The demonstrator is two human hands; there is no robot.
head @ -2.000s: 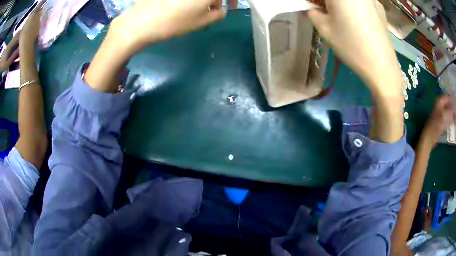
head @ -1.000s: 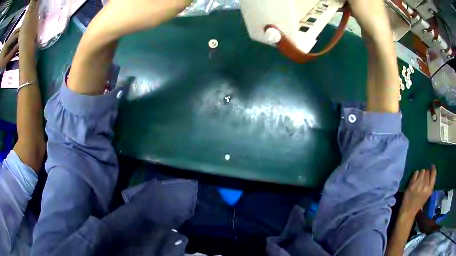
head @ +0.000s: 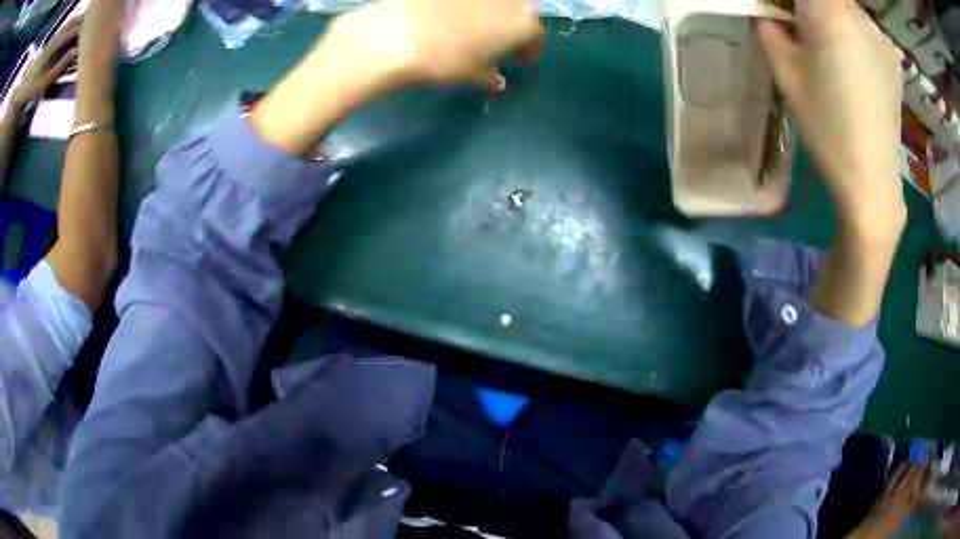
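A cream plastic housing point(head: 726, 116) is at the upper right, its open side towards me, showing a round pattern inside. My right hand point(head: 837, 95) grips its right side; the hand partly hides that side. My left hand point(head: 453, 42) is at the top centre over the bench, left of the housing and apart from it. Its fingers are curled with one fingertip low, and whether it pinches something small cannot be told. A small white dot point(head: 505, 319) lies near the bench's front edge. A tiny metallic piece point(head: 518, 198) lies mid-bench.
The dark green bench point(head: 421, 253) curves in front of me. Clear plastic point(head: 600, 8) lies at the far edge. A neighbour's forearm point(head: 90, 179) is at left, another person's hand point(head: 895, 505) at lower right. A cream housing point(head: 939, 300) lies at the right edge, more with brown straps at upper right.
The housing has turned from its strapped, slotted side to its open side and moved right with my right hand. My left hand has come over where the white disc lay.
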